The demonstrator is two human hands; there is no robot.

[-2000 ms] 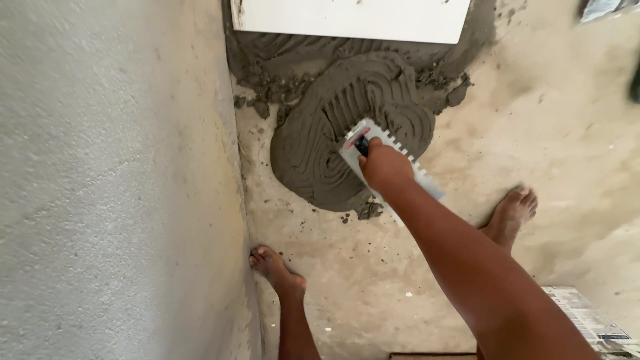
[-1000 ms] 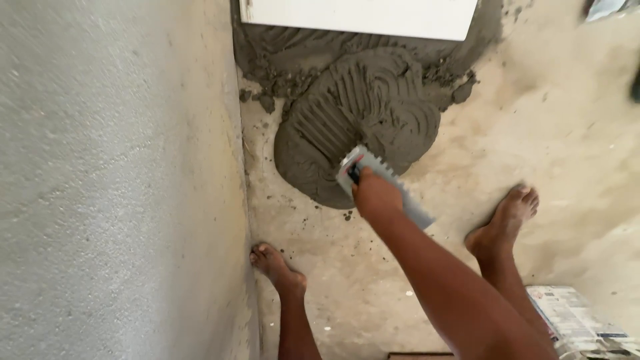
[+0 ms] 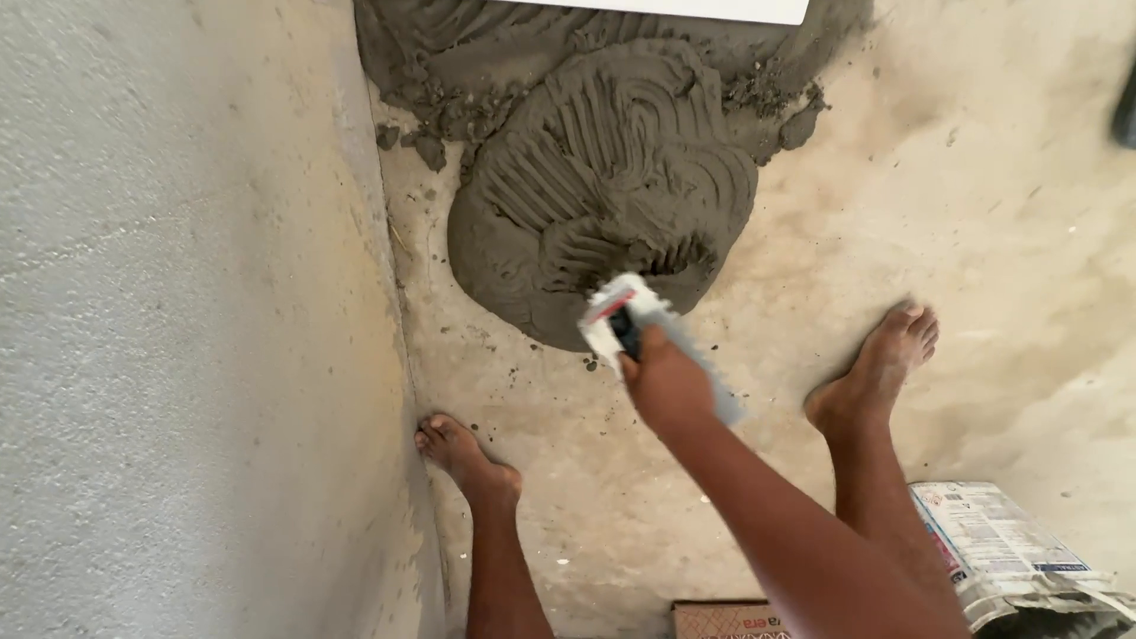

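Observation:
My right hand [image 3: 670, 382] is closed around the dark handle of a notched trowel [image 3: 612, 311], whose toothed blade slants from the near edge of the mortar down to the right. Part of the blade is hidden under my hand. Ahead of the trowel lies a mound of wet grey mortar [image 3: 550, 195] on the floor, its surface combed with curved and straight ridges. Beyond it, a white tile [image 3: 710, 7] shows at the top edge, with more ridged mortar along its near side. My left hand is out of view.
A rough grey wall [image 3: 177, 311] rises along the left. My bare feet [image 3: 466, 457] are planted apart on the concrete floor [image 3: 603, 524]. A printed plastic bucket [image 3: 994, 532] is at lower right, a cardboard box [image 3: 728, 619] at the bottom edge. Mortar crumbs lie beside the mound.
The trowel has moved across the mortar toward its near edge, and fresh straight ridges have appeared on the mound's left and middle. The view has shifted, so less of the tile shows.

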